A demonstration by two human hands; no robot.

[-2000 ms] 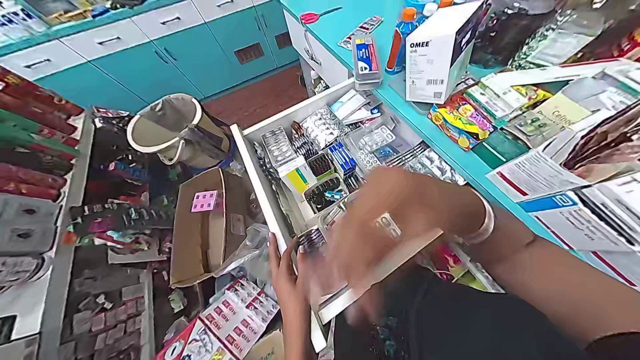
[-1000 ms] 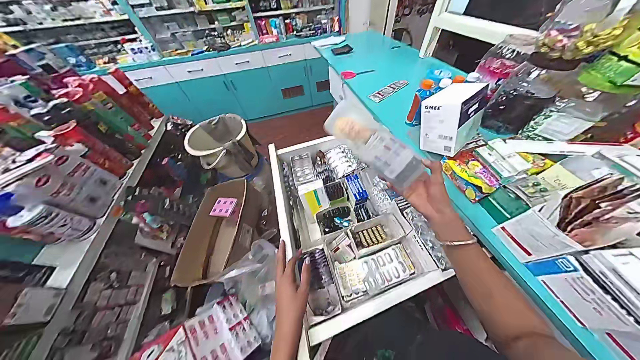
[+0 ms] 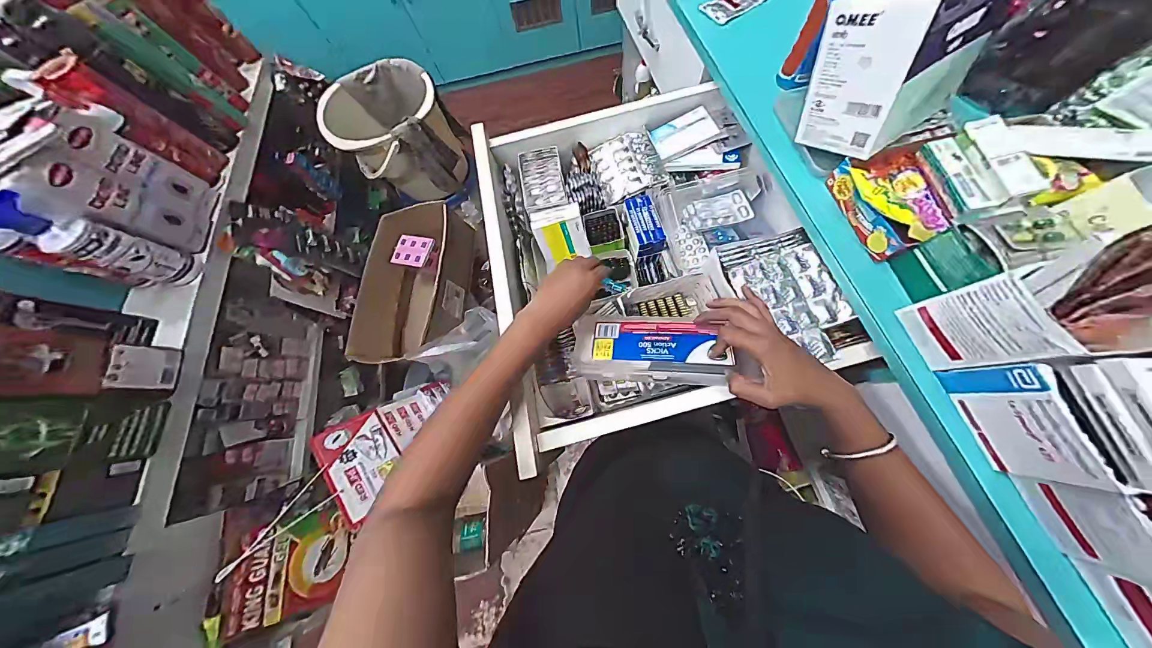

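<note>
A white drawer (image 3: 630, 429) stands pulled out, filled with blister packs and small medicine boxes. My right hand (image 3: 765, 351) grips the right end of a clear plastic box with a blue and red Vicks label (image 3: 661, 346), at the drawer's front. My left hand (image 3: 576, 292) reaches into the middle of the drawer, its fingertips at a small compartment of dark and blue packs (image 3: 616, 273); whether it grips one is hidden. Near it are a yellow-green and white box (image 3: 560, 236) and a blue box (image 3: 644, 225). Silver blister packs (image 3: 787, 288) lie at the drawer's right.
Left of the drawer are an open cardboard box (image 3: 387, 315) holding a pink pack and a bucket (image 3: 382, 117). The teal counter (image 3: 810, 234) along the right carries a white Omee carton (image 3: 864, 81), sweets packets and papers. Packed shelves (image 3: 207, 297) line the left.
The clear box that my right hand held raised above the drawer is now down at its front. My left hand has moved from the drawer's front left edge into its middle. The view has tilted down.
</note>
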